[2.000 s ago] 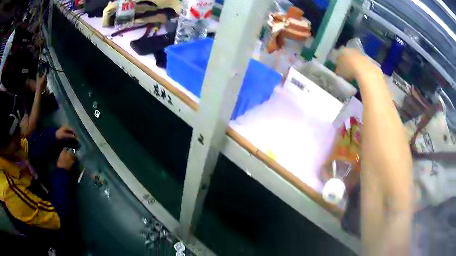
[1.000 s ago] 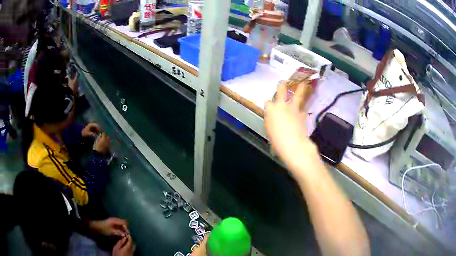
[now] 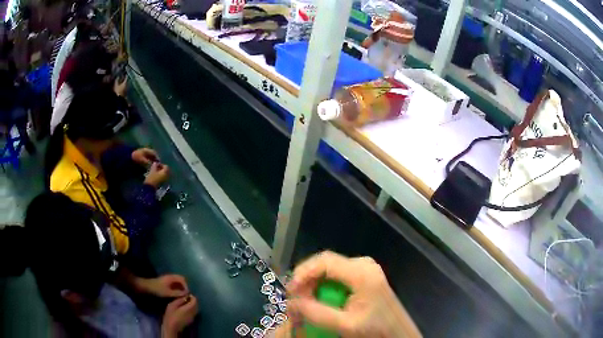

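Note:
A green-capped bottle (image 3: 332, 294) stands upright at the bottom centre, its body mostly hidden below the picture's edge. My right hand (image 3: 357, 290) is curled around the green cap from above and the right. My left hand (image 3: 284, 327) shows only as a sliver at the bottom edge, left of the bottle, and is wrapped around it; it is cut off and partly hidden. Small square white-and-clear plastic parts (image 3: 267, 289) lie loose on the green work surface (image 3: 205, 284) just left of my hands.
The shelf (image 3: 403, 148) holds a yellow-red drink bottle (image 3: 380, 102) on its side, a blue bin (image 3: 354, 69), a white carton (image 3: 430, 99), a black device (image 3: 463, 191) and a white handbag (image 3: 535, 162). A pale post (image 3: 307, 132) rises ahead. Seated workers (image 3: 86, 165) line the left.
My right hand has released the yellow-red bottle, left it lying by the post, and come down onto the green cap. The view has shifted, so shelf things appear further right.

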